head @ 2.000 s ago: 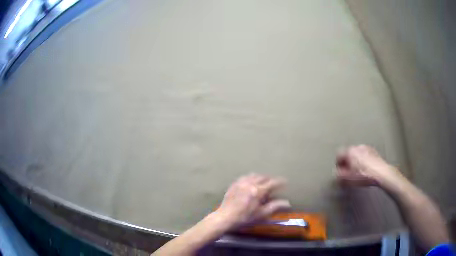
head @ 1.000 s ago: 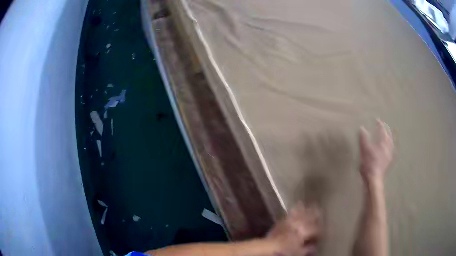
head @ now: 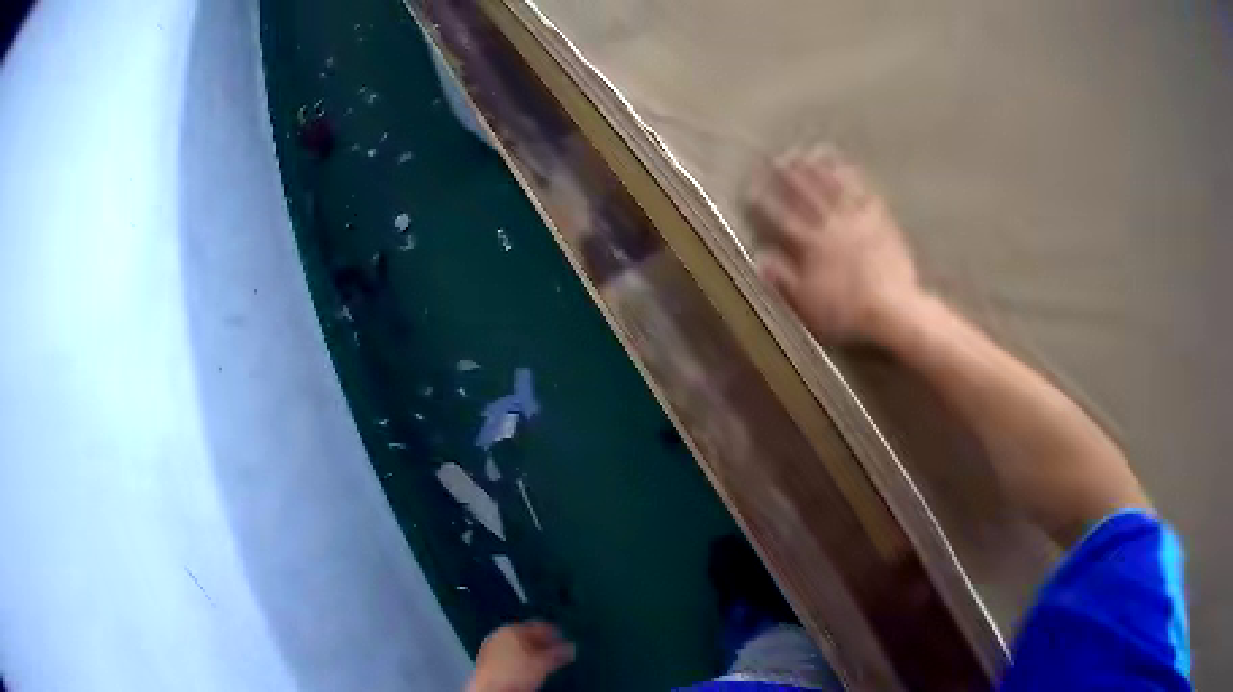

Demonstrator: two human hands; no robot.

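Tan fabric [head: 1055, 176] covers the table on the right, with a thin pale edge [head: 668, 152] along its near side. My right hand [head: 832, 243] is blurred and lies on or just above the fabric beside this edge. Its fingers look spread, and nothing shows in it. Below the edge the layered stack runs along the dark brown table rim [head: 690, 365]. My left hand [head: 521, 657] is over the floor at the bottom, cut off by the frame. Its fingers are bent, and I cannot tell if it holds anything.
A narrow green floor [head: 609, 514] runs left of the table, with pale scraps [head: 471, 498] and a bluish scrap [head: 509, 408] on it. A white curved surface [head: 176, 338] bounds the floor on the left. My blue sleeve shows at the lower right.
The view has swung from the tabletop and orange weight to the table's side and floor. Since one second ago, my right hand has come to the fabric edge and my left hand is over the floor.
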